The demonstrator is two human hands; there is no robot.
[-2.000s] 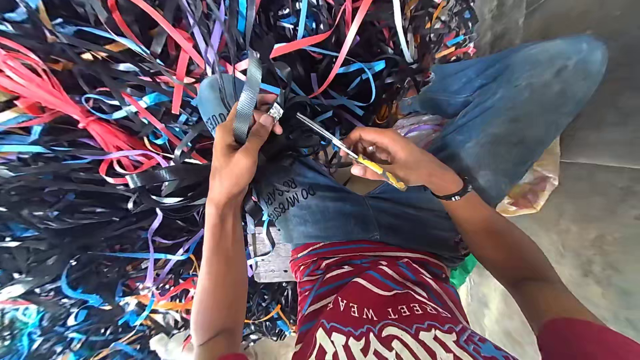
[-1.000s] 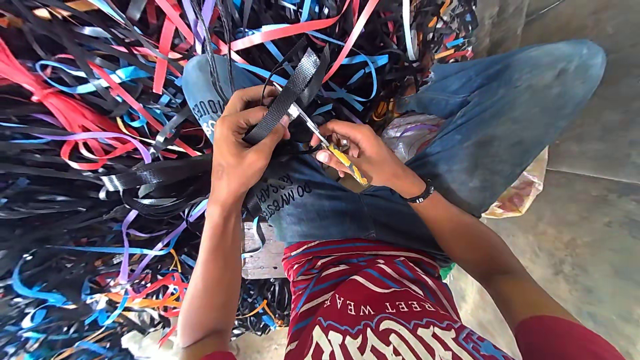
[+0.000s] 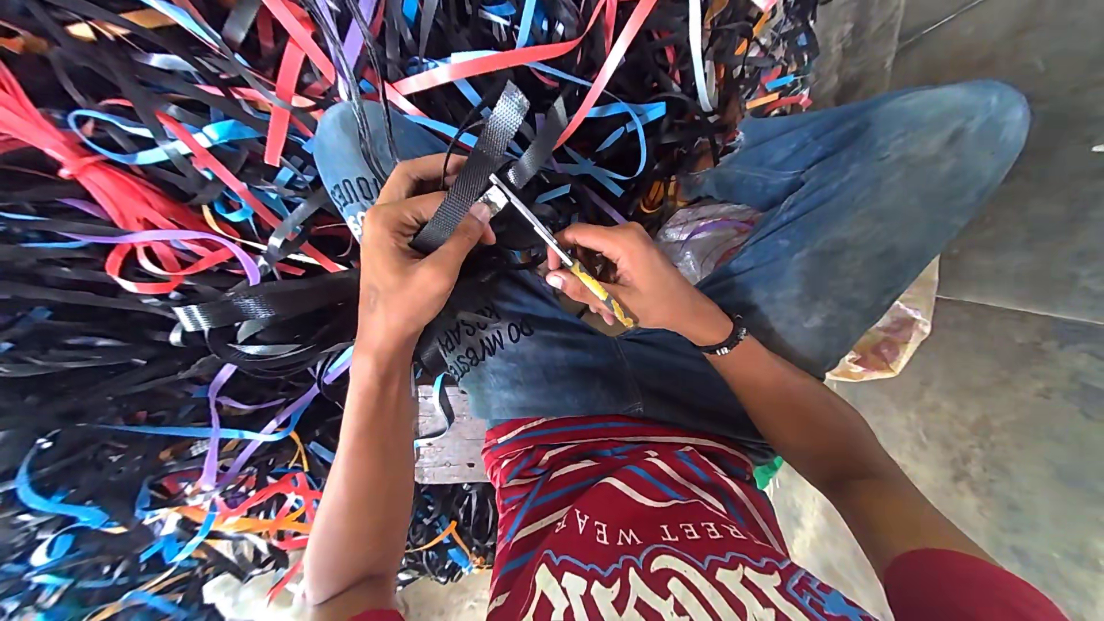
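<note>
My left hand [image 3: 423,233] pinches a black woven plastic strap [image 3: 483,155] that slants up between thumb and fingers, with a small metallic-looking piece [image 3: 494,200] at the thumb tip. My right hand [image 3: 634,276] grips scissors [image 3: 595,289] with yellow and dark handles. Their blades look close together and point up and left, the tips beside the small piece and the strap. A second dark strap end [image 3: 542,142] stands up just right of the first. Whether the blades touch the strap I cannot tell.
Heaped black, blue, red and purple plastic straps [image 3: 69,362] surround my left side and front. A tied red bundle [image 3: 78,164] lies at the upper left. A wooden board [image 3: 450,435] is below my thigh. Plastic bags [image 3: 893,336] lie around my right leg on the concrete floor [image 3: 992,448].
Over two seconds my right hand with the scissors has moved left to my left hand. Since one second ago, the scissor tips show beside the small piece at my left thumb.
</note>
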